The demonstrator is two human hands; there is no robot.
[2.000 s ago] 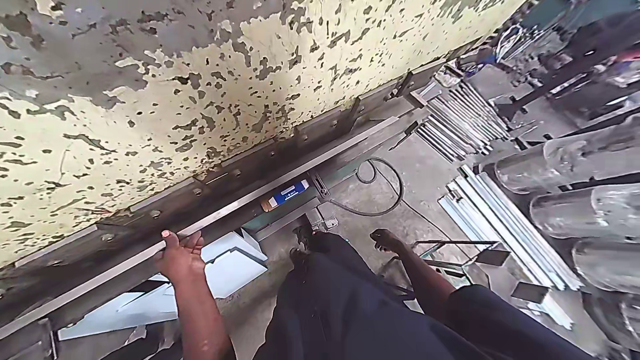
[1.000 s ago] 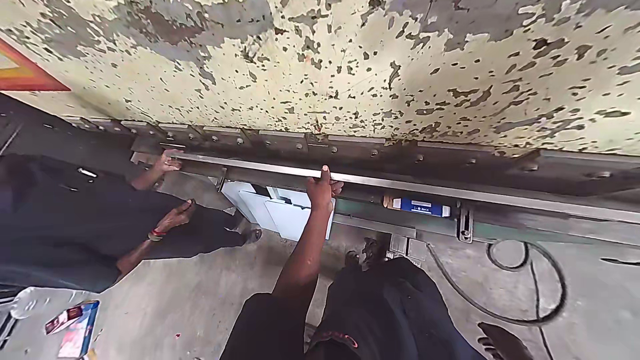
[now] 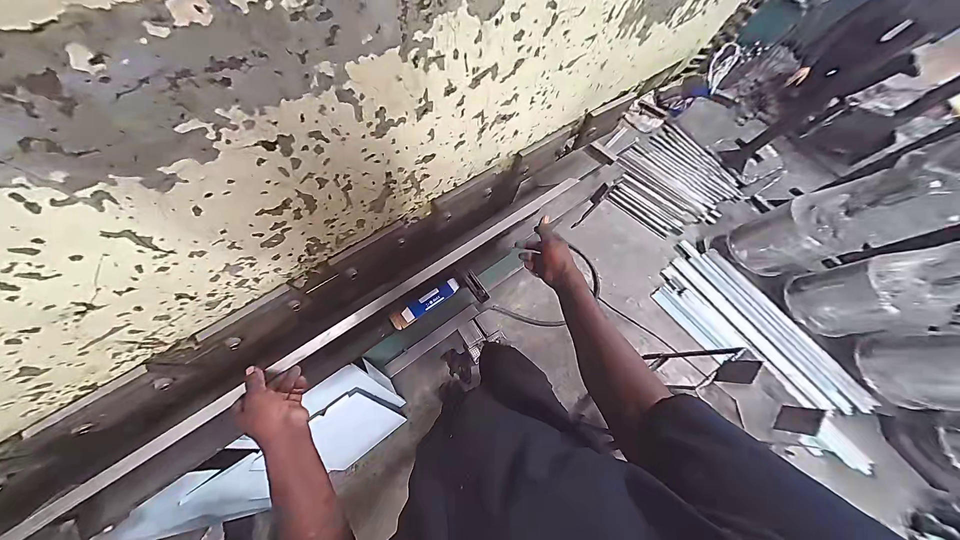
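Note:
A long metal strip point(image 3: 360, 318) runs diagonally along the bed of a large machine with worn, flaking cream paint point(image 3: 300, 157). At the lower left, my left hand point(image 3: 274, 405) rests at the strip's edge with its fingers apart; whether it grips the strip is hard to tell. My right hand point(image 3: 551, 255) is over the machine's front edge, fingers partly bent, beside the strip's far part and not on it. Between the hands, a blue and white box point(image 3: 431, 301) lies on the green ledge point(image 3: 386, 349), next to a slotted metal bracket point(image 3: 475, 286).
Bent pale sheet-metal pieces point(image 3: 352, 427) sit below my left hand. A cable point(image 3: 592, 274) loops on the floor. Bundled metal bars point(image 3: 667, 180), long pale profiles point(image 3: 757, 330) and large cylindrical rolls point(image 3: 877, 217) occupy the right. Another person in dark clothing point(image 3: 847, 60) is at the upper right.
My right hand has come up to the machine's front edge from lower down beside my body. The view has swung widely; the co-worker seen at the strip's left end one second ago is out of view.

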